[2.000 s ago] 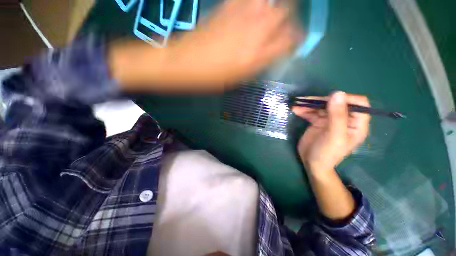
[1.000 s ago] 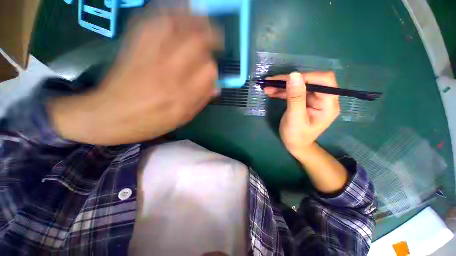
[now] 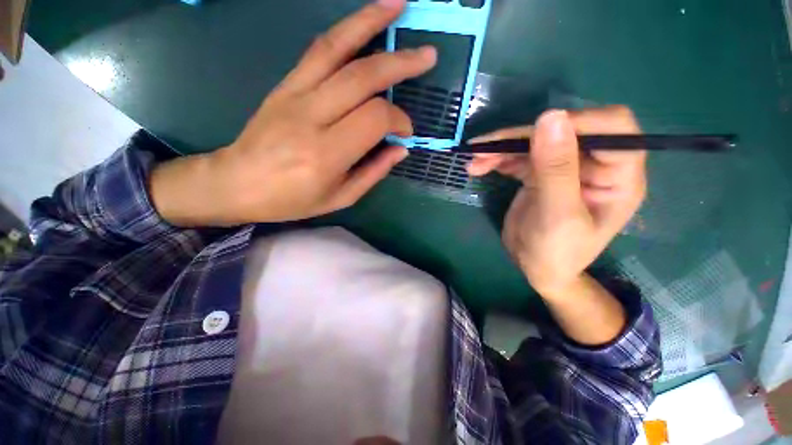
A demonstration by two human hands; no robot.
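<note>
A light-blue housing (image 3: pixel 434 19) lies over a clear backing sheet (image 3: pixel 434 170) with rows of dark strips, which show through its large window and below its end. My left hand (image 3: pixel 321 130) is on the housing's left side, holding it, fingers partly over the window. My right hand (image 3: pixel 569 187) holds black tweezers (image 3: pixel 651 142) like a pen. The tweezer tip is at the lower right corner of the housing. Whether a strip is at the tip cannot be told. The housing's top is cut off by the frame.
Clear used liners (image 3: pixel 695 304) lie at the right of the green tabletop (image 3: pixel 217 52). A white item with an orange patch (image 3: pixel 699 410) is at the lower right. A pale metal edge strip (image 3: pixel 777 339) runs along the right. A brown box (image 3: pixel 12 30) is at the upper left.
My left hand has brought a housing from the top down onto the backing sheet and steadied it. My right hand's tweezers now meet the housing's corner. The other housings have mostly left the view.
</note>
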